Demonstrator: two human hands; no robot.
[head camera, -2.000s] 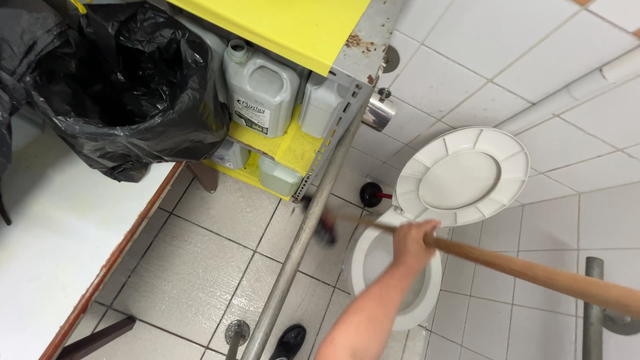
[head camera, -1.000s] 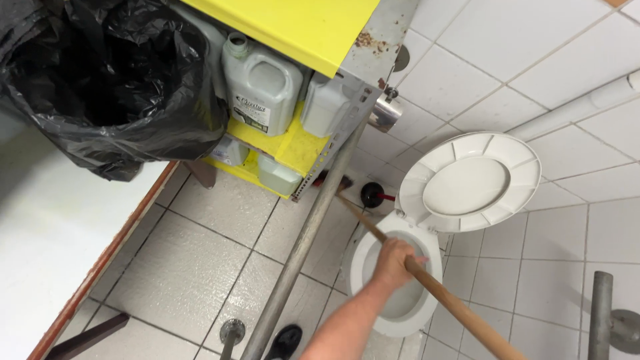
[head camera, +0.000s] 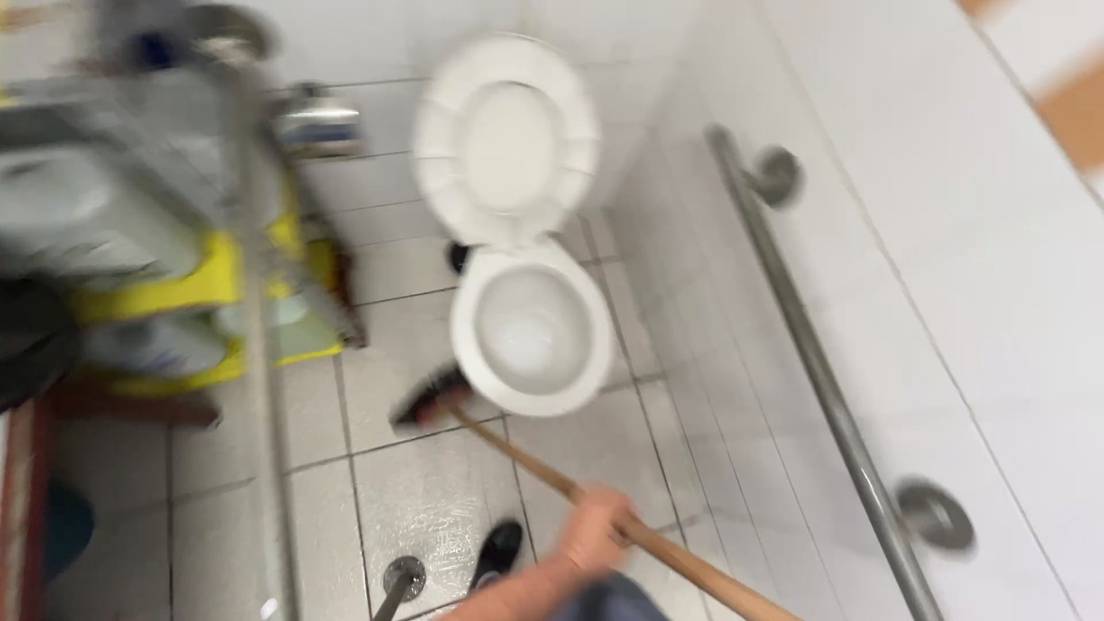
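Observation:
My left hand (head camera: 599, 528) is closed around the wooden handle (head camera: 526, 461) of a broom, partway along it. From my hand the handle runs down to the lower right and out of view. At its far end the dark broom head (head camera: 431, 401), partly red and blurred, rests on the tiled floor, close beside the front left of the toilet bowl (head camera: 533, 332). The toilet lid (head camera: 509, 147) is raised. My right hand is out of the picture.
Grab bars stand left (head camera: 263, 388) and on the right wall (head camera: 802, 328). A yellow shelf (head camera: 172, 289) holds plastic jugs (head camera: 95, 211). A metal roll holder (head camera: 319, 125) is on the back wall. A black shoe (head camera: 500, 548) and a floor flange (head camera: 404, 578) are near the bottom.
The view has swung to the right. The broom head has moved from the floor near the shelf and the toilet's rear left to beside the front of the bowl. My left hand keeps its hold.

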